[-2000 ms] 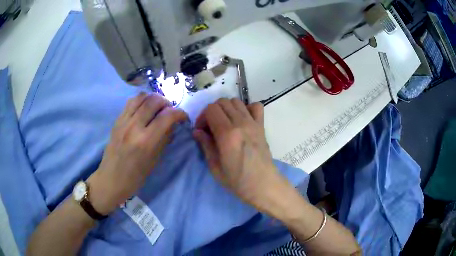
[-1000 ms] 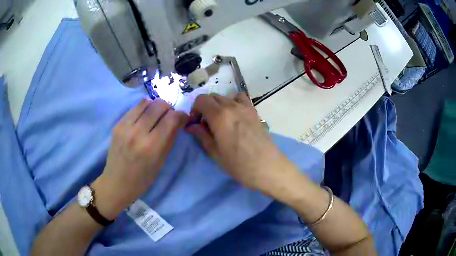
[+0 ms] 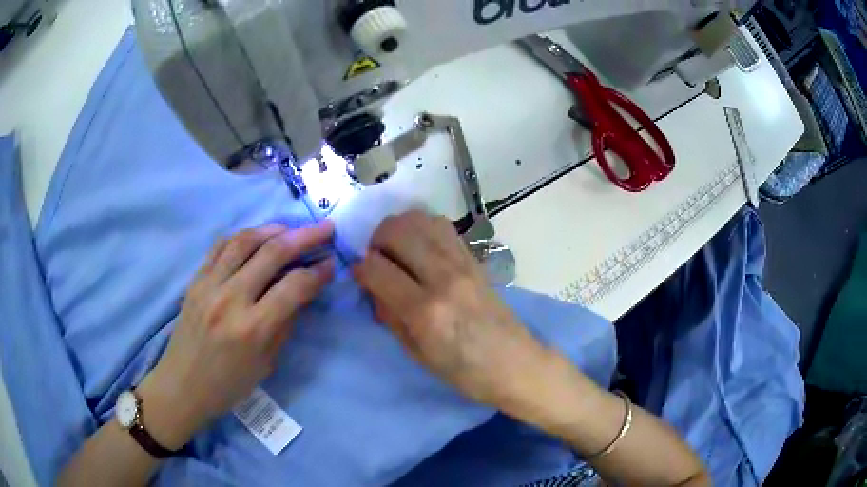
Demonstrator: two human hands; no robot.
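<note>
The light blue garment lies over the left of the table and hangs toward my lap. Its folded edge runs from the lit needle area toward me. My left hand pinches the cloth just left of this edge. My right hand pinches the edge from the right, fingertips close to the left ones. The white-grey machine head stands over the cloth. A printed care label lies on the cloth below my left hand.
Red-handled shears lie right of the needle. A jointed silver arm stands between needle and shears. A printed scale runs along the front edge, with a thin grey strip at its right end. More blue cloth hangs below the table.
Both hands have moved back toward me, away from the needle, and more of the folded edge shows. The silver arm's rounded end is now uncovered.
</note>
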